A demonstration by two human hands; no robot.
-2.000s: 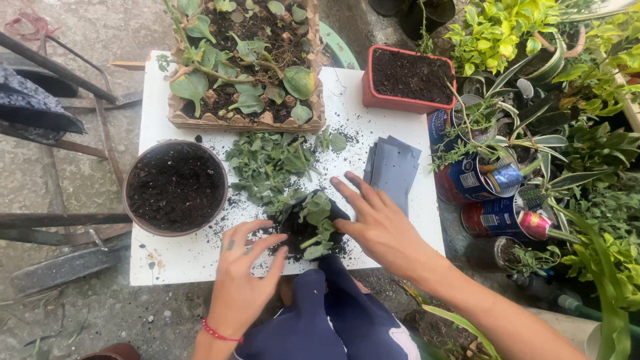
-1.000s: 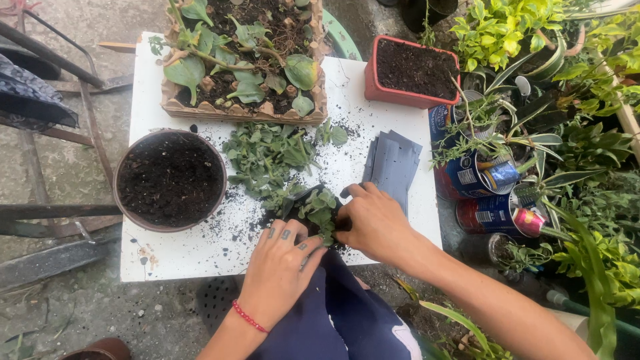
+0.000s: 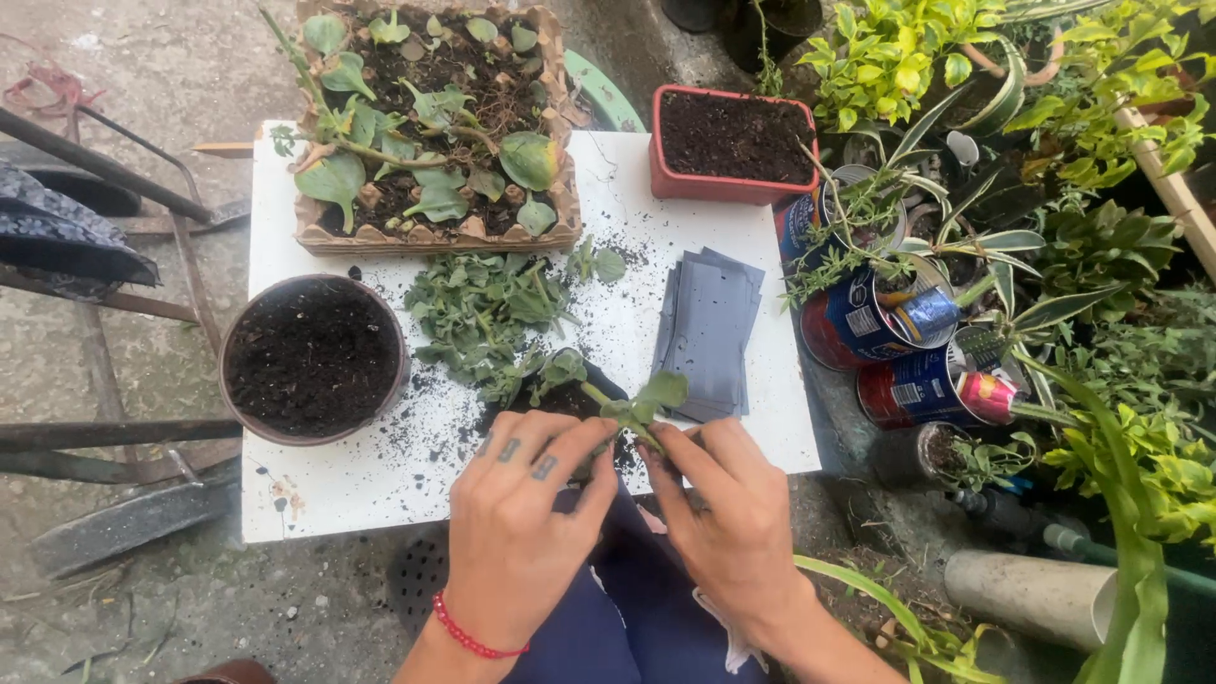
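Observation:
At the board's front edge my left hand [image 3: 532,513] and my right hand [image 3: 727,513] pinch a leafy green cutting [image 3: 646,404] between their fingertips. Behind the fingers is a dark bag of soil [image 3: 565,394], partly hidden by them. A pile of green cuttings [image 3: 489,318] lies just beyond, on the white board [image 3: 332,494]. To its left stands a round brown pot [image 3: 403,366] full of dark soil. Flat black plastic bags [image 3: 708,332] lie stacked to the right of the pile.
A cardboard egg tray [image 3: 437,245] with soil and plants and a red rectangular planter [image 3: 727,190] stand at the back. Potted plants in tins [image 3: 855,318] crowd the right side. Metal chair legs [image 3: 114,432] are at the left, and a pale pipe [image 3: 1021,598] lies lower right.
Both hands were down at the dark bag a second ago; now they hold a cutting at the front of it. The cutting's stem shows between my fingertips.

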